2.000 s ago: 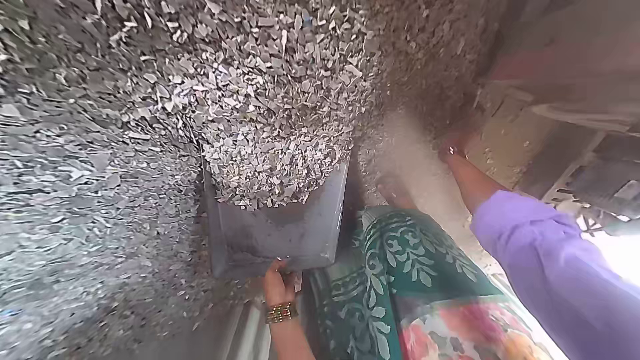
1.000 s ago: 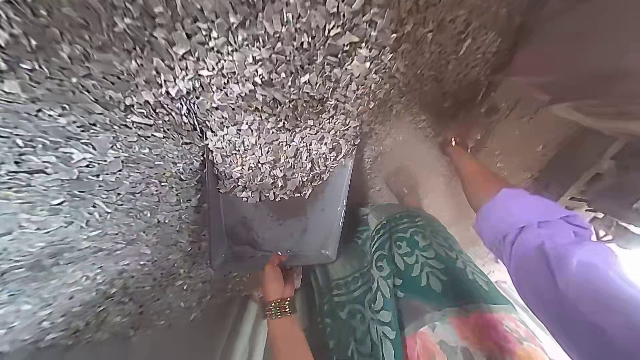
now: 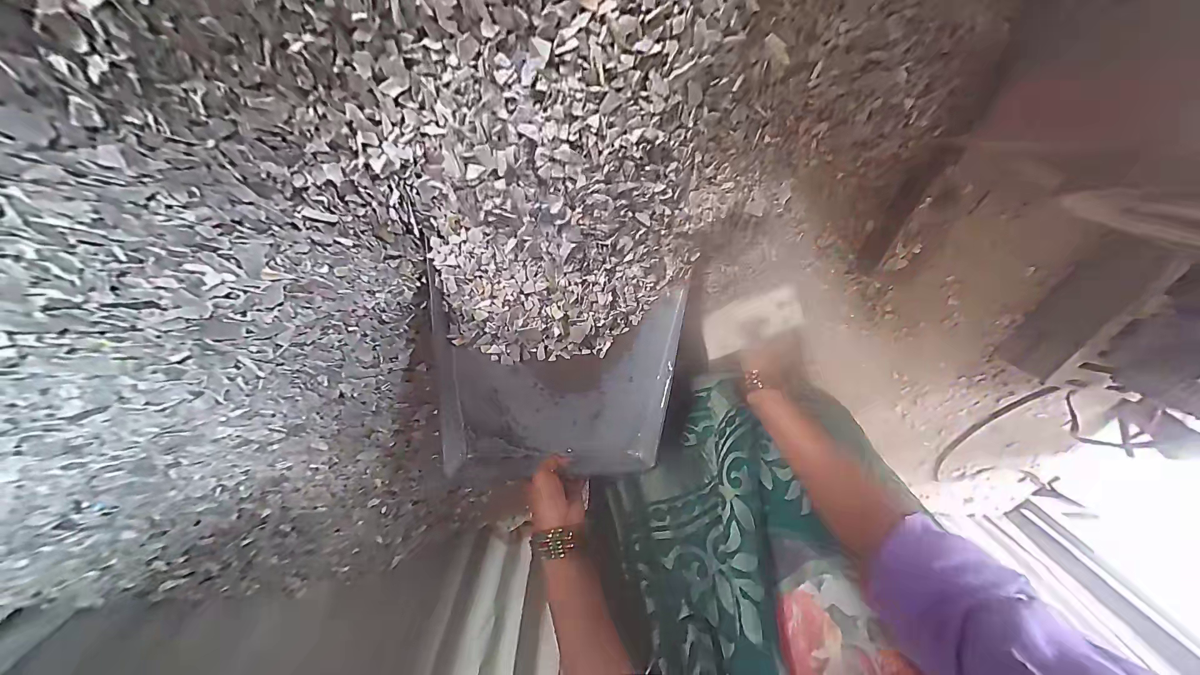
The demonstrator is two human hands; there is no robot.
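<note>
My left hand (image 3: 557, 495), with bangles at the wrist, grips the near rim of a grey rectangular tray (image 3: 553, 422). The far part of the tray lies under a slope of pale shredded flakes (image 3: 553, 216); its near part shows bare grey bottom. To the right of the tray, my right hand (image 3: 771, 361) holds a pale flat rectangular piece (image 3: 753, 322) low over the dusty ground. That hand is blurred, and its fingers are partly hidden.
A large heap of flakes (image 3: 169, 309) spreads over the left and far side. Green patterned cloth (image 3: 731, 525) covers my lap beside the tray. Dusty floor (image 3: 937, 347) with scattered flakes lies at right, with a thin dark cable or strip (image 3: 989, 427) on it. Ridged pale sheeting is at the bottom.
My right hand has moved from farther out on the right back toward the tray, and the pale piece now shows plainly in it. My left hand stays on the tray's rim.
</note>
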